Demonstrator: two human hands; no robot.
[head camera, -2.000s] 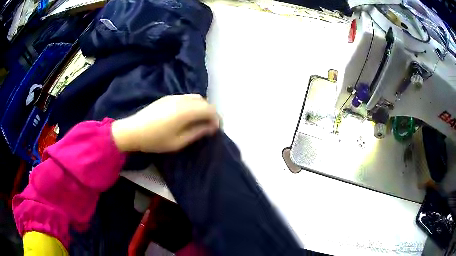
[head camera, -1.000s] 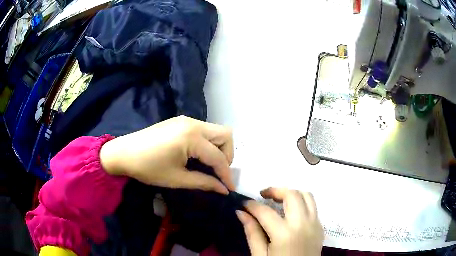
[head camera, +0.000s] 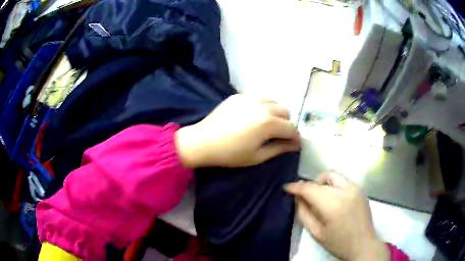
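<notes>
The dark navy garment (head camera: 148, 92) is spread over the left of the white table, and a narrow part of it hangs over the front edge. My left hand (head camera: 244, 133) pinches the cloth's right edge beside the needle plate. My right hand (head camera: 339, 211) is lower right, slightly blurred, with thumb and finger at the same edge; whether they grip it is unclear. The white sewing machine (head camera: 375, 71) stands at the right, its work light shining on the metal plate (head camera: 326, 148). A small white label (head camera: 99, 29) lies on the garment.
Blue crates (head camera: 25, 97) stand left of the table. A green ring (head camera: 415, 133) and a brown-and-black block (head camera: 442, 163) are beside the machine. A black patterned item (head camera: 446, 227) lies at the right table edge. A red bar (head camera: 138, 242) shows below the table.
Both hands and the pinched cloth edge have moved right and up, from the table's front to the needle plate. The right hand came into view after the first frame. The camera view has shifted slightly.
</notes>
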